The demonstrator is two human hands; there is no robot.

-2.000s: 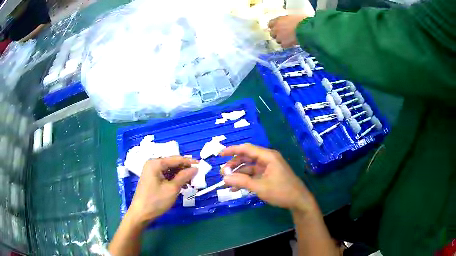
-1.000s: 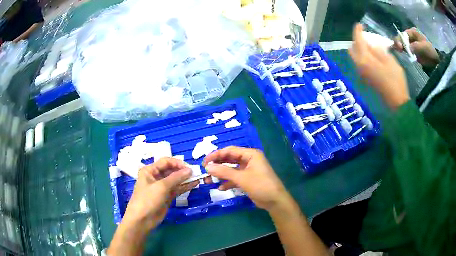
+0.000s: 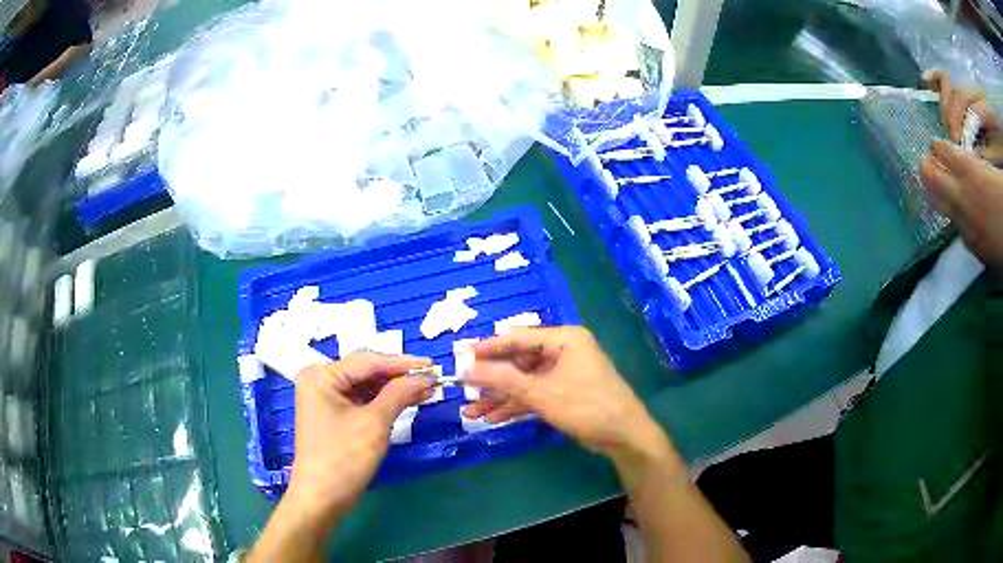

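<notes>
My left hand (image 3: 357,412) and my right hand (image 3: 555,385) are close together above the blue parts tray (image 3: 385,272). Between their fingertips is a small slim white part (image 3: 444,379), held from both sides. Its exact shape is mostly hidden by the fingers. Small white fittings lie in the tray: a heap (image 3: 319,330) at the left, a cluster (image 3: 449,312) in the middle and a few pieces (image 3: 489,249) at the back right. More white pieces show partly behind and beneath my hands.
A second blue tray (image 3: 687,313) at the right holds T-shaped parts. A large clear bag (image 3: 319,143) and cream parts (image 3: 594,55) lie behind. A clear blister tray (image 3: 132,407) with two white housings (image 3: 75,290) is at the left. Another person's hands (image 3: 968,176) are at the far right.
My fingertips have come together on the small part, and the longer white piece seen earlier is now largely hidden. The other person's arm has moved from the back bag to the far right.
</notes>
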